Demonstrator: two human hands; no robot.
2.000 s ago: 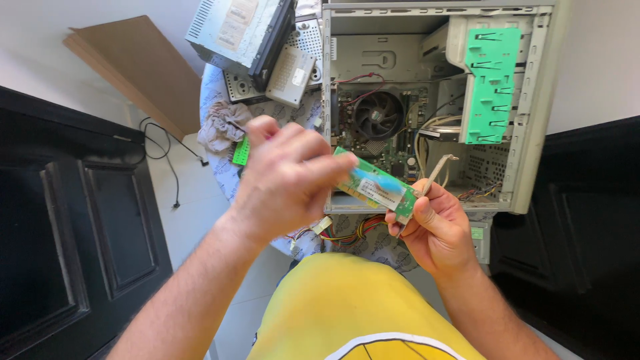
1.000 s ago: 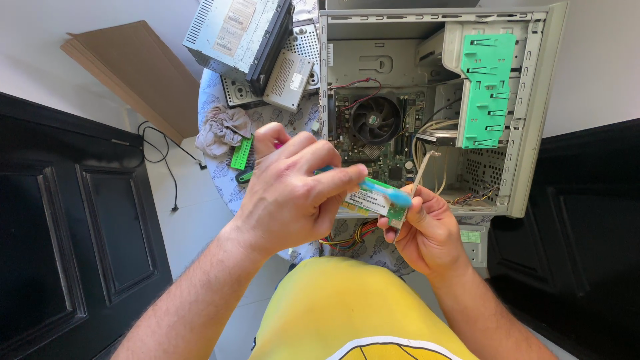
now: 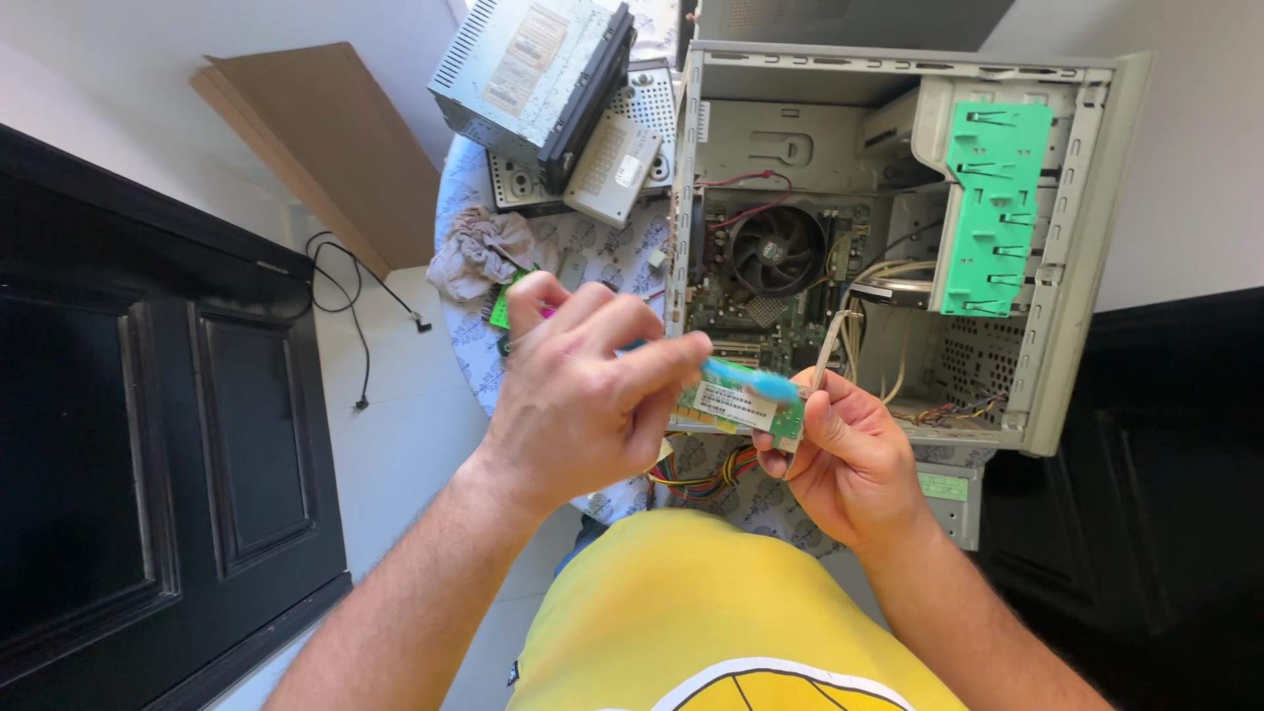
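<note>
My right hand [image 3: 854, 454] grips a green expansion card [image 3: 788, 427] by its metal bracket end [image 3: 831, 348]. The card bears a white printed label and has gold edge contacts. In my left hand [image 3: 592, 395] is a brush with light-blue bristles [image 3: 752, 381], blurred, lying over the card's upper edge; most of its handle is hidden by my fingers. Just beyond both hands an open computer tower case [image 3: 1081, 247] lies on its side, showing a CPU cooler fan [image 3: 776, 249], a motherboard [image 3: 726, 306] and a green plastic drive bracket [image 3: 999, 207].
Left of the case, a car-stereo-like metal unit [image 3: 523, 79] rests on metal drives [image 3: 617, 168]. A crumpled cloth [image 3: 484, 252] lies on the patterned tablecloth [image 3: 464, 336]. Coloured power cables [image 3: 706, 479] hang near my body, beside a metal box [image 3: 953, 504]. A black cable [image 3: 360, 326] trails at left.
The blue bristles have moved along the card towards its bracket end since two seconds ago. My right hand still holds the card.
</note>
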